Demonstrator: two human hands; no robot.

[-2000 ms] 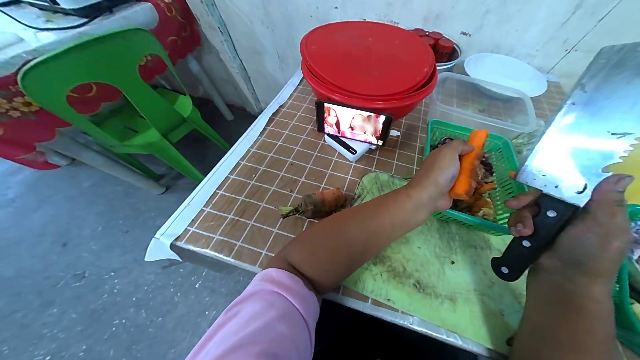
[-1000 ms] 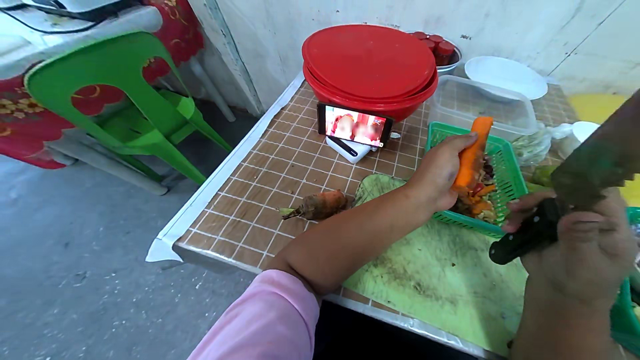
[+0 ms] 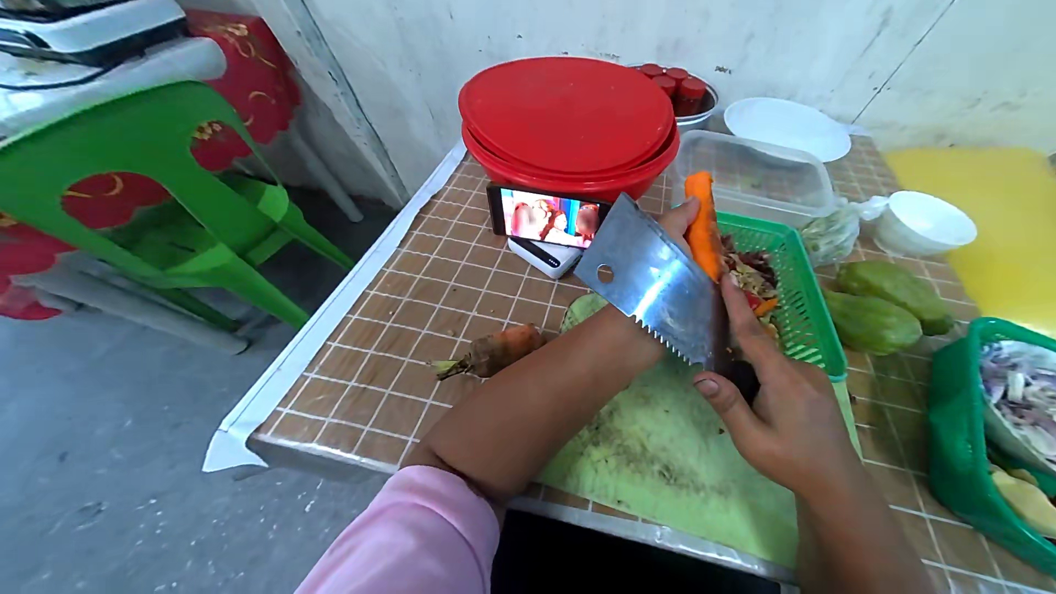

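My left hand (image 3: 678, 221), partly hidden by the blade, grips a peeled carrot (image 3: 701, 223) that stands nearly upright by the green plastic basket (image 3: 813, 318). Scraps and peelings (image 3: 755, 280) lie inside that basket. My right hand (image 3: 775, 396) is closed on the dark handle of a broad cleaver (image 3: 660, 276) with a toothed edge and a hole near its tip. The blade's lower end is close to the carrot; contact cannot be made out. Below both hands lies a stained green cutting board (image 3: 668, 462). An unpeeled carrot (image 3: 499, 348) rests on the table left of my forearm.
Behind stand a red lidded tub (image 3: 569, 124), a propped phone (image 3: 544, 216), a clear plastic container (image 3: 759, 177) and a white plate (image 3: 788, 128). To the right are green vegetables (image 3: 874, 318), a white bowl (image 3: 924, 223) and another green basket (image 3: 953, 412). A green chair (image 3: 148, 181) stands left.
My right hand has brought the cleaver leftward, from the right side to across my left wrist and beside the carrot. The carrot has stayed in my left hand.
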